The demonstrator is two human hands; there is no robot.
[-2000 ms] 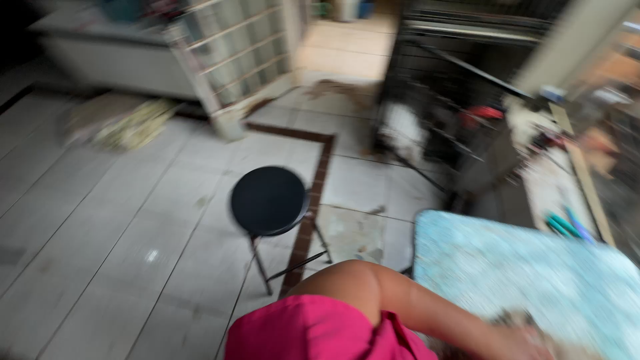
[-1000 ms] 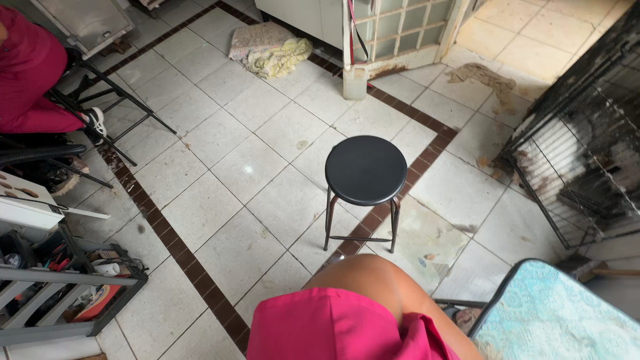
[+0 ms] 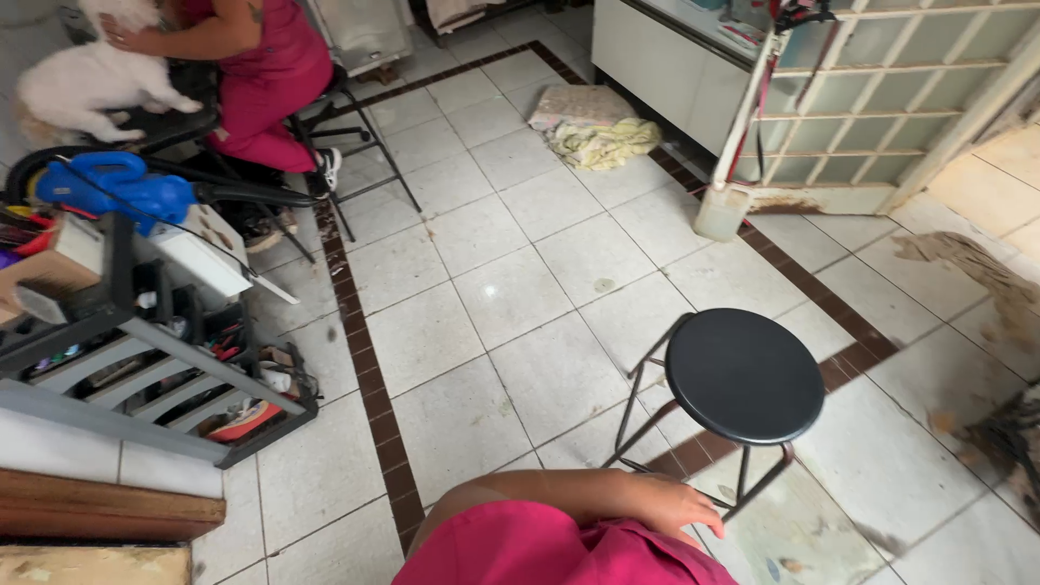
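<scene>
My left hand point(image 3: 686, 505) is low in the head view, at the front of my pink tunic point(image 3: 520, 546). Its fingers are slightly bent and a little apart, with nothing seen in them. The forearm runs across from the left, partly behind the sleeve. Just beyond the hand stands a stool point(image 3: 743, 375) with a round black seat and dark metal legs; whether the fingers touch a leg cannot be told. My right hand is out of view.
At upper left a co-worker in pink point(image 3: 264, 77) holds a white dog point(image 3: 89, 85) on a black table. Nearby are a blue blower point(image 3: 114, 185) and a grey rack point(image 3: 154, 382) of tools. Cloths point(image 3: 605, 140) lie on the tiles by a white cabinet point(image 3: 670, 69); a barred door point(image 3: 877, 106) stands right.
The view has swung left, and the blue-topped table has left it. My left hand, earlier stretched over that table, now lies near my tunic. The co-worker's dog has come into view.
</scene>
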